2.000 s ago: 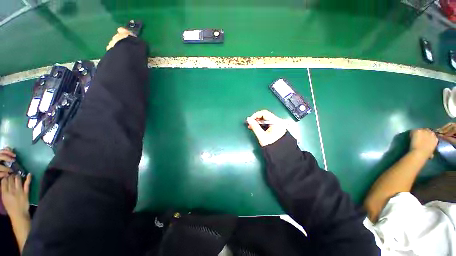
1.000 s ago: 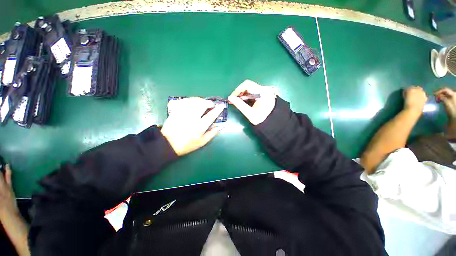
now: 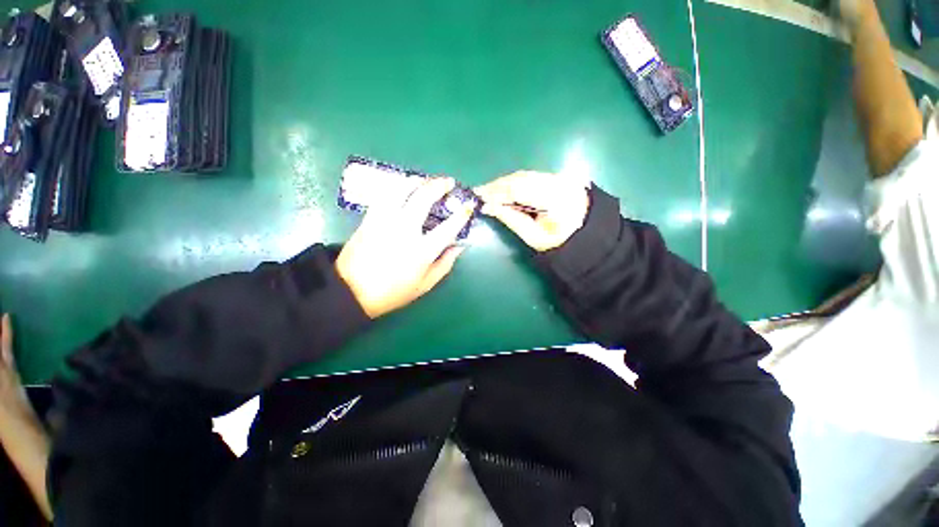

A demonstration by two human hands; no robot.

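Observation:
A black oblong handset housing (image 3: pixel 376 186) with a white rectangle at its left end lies on the green bench in front of me, tilted slightly down to the right. My left hand (image 3: pixel 400 250) holds it, fingers over its middle and its round-component end. My right hand (image 3: pixel 537 209) is at the housing's right end, closed around a slim tool (image 3: pixel 523 208) that looks like tweezers. The tool's tip is at or very near the housing's right edge; exact contact cannot be told. My fingers hide part of the round end.
Stacked handsets (image 3: pixel 149 129) stand at the upper left. A single handset (image 3: pixel 647 74) with thin red wires lies at the upper right beside a white line (image 3: pixel 701 154). A co-worker's arm (image 3: pixel 883 98) reaches up at the right. Another person's arm (image 3: pixel 23 432) shows at the lower left.
The housing has turned from level to tilted, and more of its white end shows. Both hands stay at it. The right co-worker's arm has reached up. The view has shifted down.

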